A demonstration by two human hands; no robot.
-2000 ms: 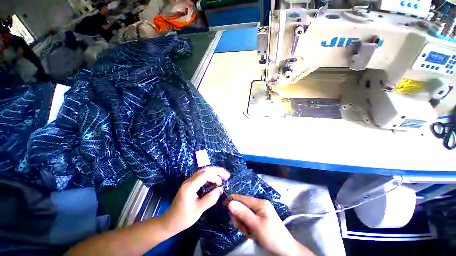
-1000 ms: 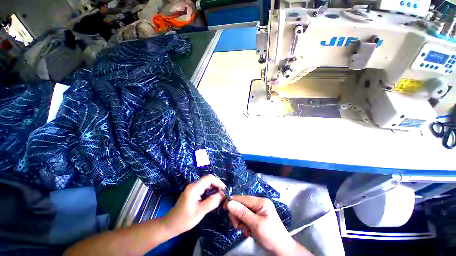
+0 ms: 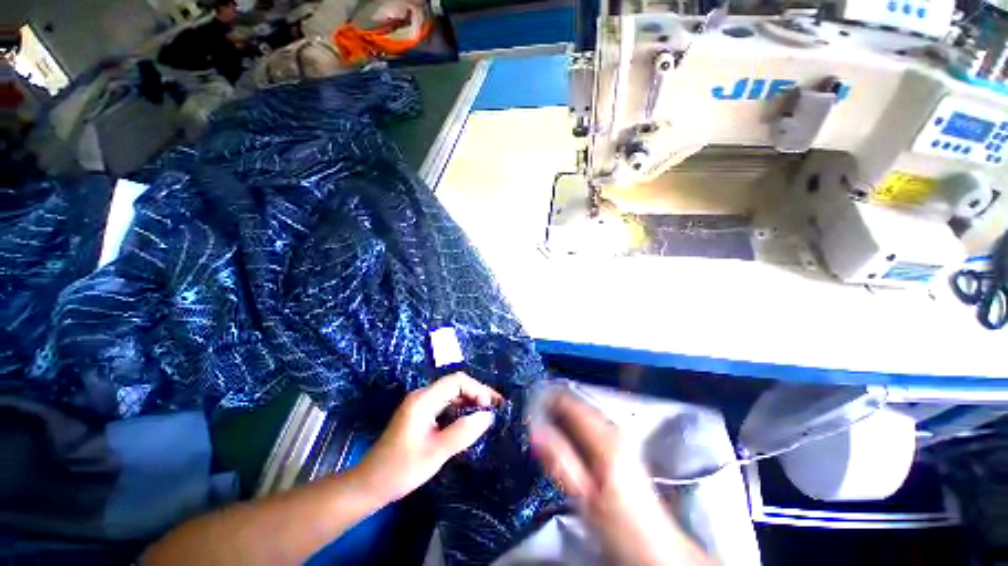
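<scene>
The dark navy garment (image 3: 332, 254) with pale broken lines lies in a heap from the green side surface down over my lap. My left hand (image 3: 442, 426) pinches a bunched edge of it between thumb and fingers, just below a small white label (image 3: 445, 346). My right hand (image 3: 580, 448) is blurred, to the right of my left hand and apart from it. Its fingers look bent; whether it holds anything cannot be told.
The white sewing machine (image 3: 730, 100) stands on the cream table (image 3: 663, 315). Black-handled scissors (image 3: 982, 290) lie at the far right. A white roll (image 3: 829, 442) is below the table, with a thin pale cord. A white paper slip (image 3: 119, 221) lies on the heap. A person (image 3: 210, 39) is in the background.
My right hand has moved away from my left hand, rightwards and slightly up, and its fingertips have left the pinched edge. My left hand keeps its grip in nearly the same place.
</scene>
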